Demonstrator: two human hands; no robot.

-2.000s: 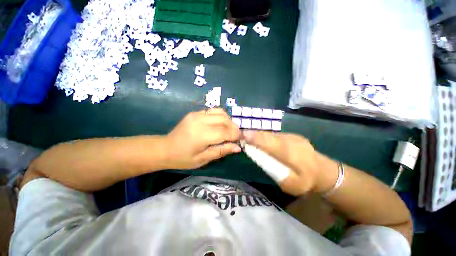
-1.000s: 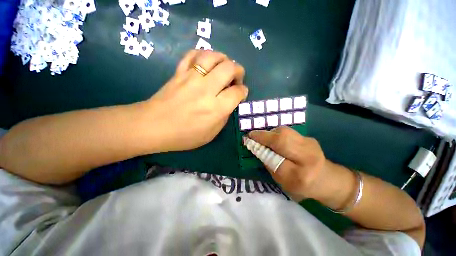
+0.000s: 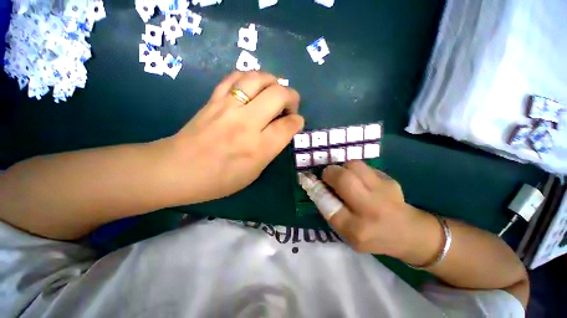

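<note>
A green circuit board panel (image 3: 304, 202) lies near my chest, with two rows of square white-faced components (image 3: 337, 136) along its far side. My left hand (image 3: 248, 133) is curled at the panel's upper left corner; what its fingertips hold, if anything, is hidden. My right hand (image 3: 367, 208) is over the panel below the rows. Its white-taped finger touches the panel's left side, where a small whitish piece shows at the tip; whether it is gripped is unclear. Loose punched white pieces (image 3: 247, 38) lie beyond my left hand.
A dense pile of punched pieces (image 3: 46, 49) is at far left. A white covered stack (image 3: 479, 81) is at right, with several loose components (image 3: 533, 138) on it. A charger plug (image 3: 525, 202) with a cable and a tray edge (image 3: 553, 239) are at lower right.
My hands were together below the rows two seconds ago and are now apart. My right hand has moved onto the panel, its taped finger at the left side. The view has moved closer.
</note>
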